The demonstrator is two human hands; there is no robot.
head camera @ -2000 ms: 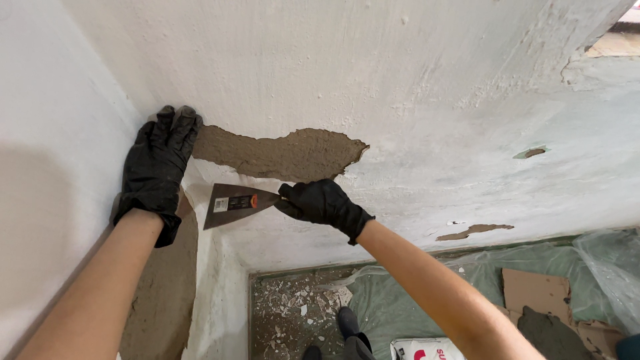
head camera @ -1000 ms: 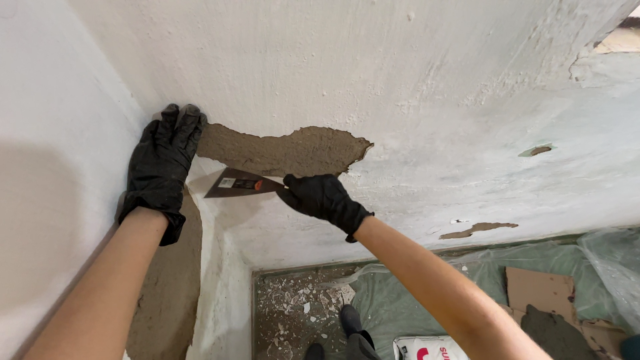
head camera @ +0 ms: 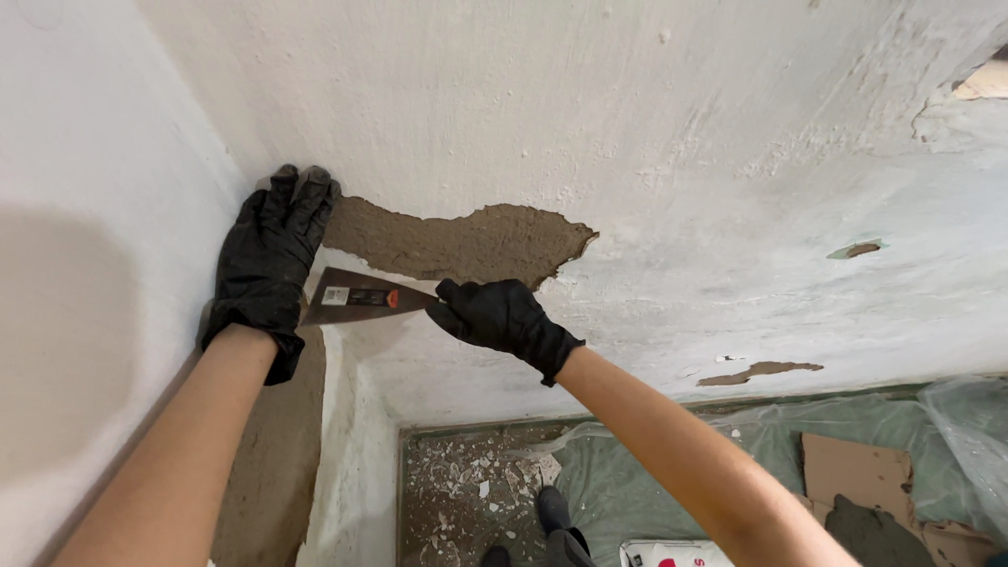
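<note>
My left hand (head camera: 272, 260), in a black glove, lies against the wall at the corner, its fingertips beside the left end of a rough brown patch of bare plaster (head camera: 465, 240). In a matching glove, my right hand (head camera: 504, 323) is closed around the handle of a putty knife (head camera: 362, 298). The knife's wide metal blade points left, just below the patch, its edge close to my left wrist. The handle is hidden in my glove. A second brown patch (head camera: 276, 457) runs down beneath my left hand.
Paint flakes (head camera: 484, 488) litter the floor near my feet. Green-looking plastic sheeting (head camera: 630, 480) lies along the wall's foot, with cardboard (head camera: 854, 465) bearing a grey-brown heap of mortar (head camera: 870, 531). A printed bag (head camera: 673, 554) sits at the bottom edge. Smaller damaged spots (head camera: 760, 372) mark the wall.
The putty knife's blade has tilted slightly between frames, while staying below the brown patch. My left hand has stayed against the wall.
</note>
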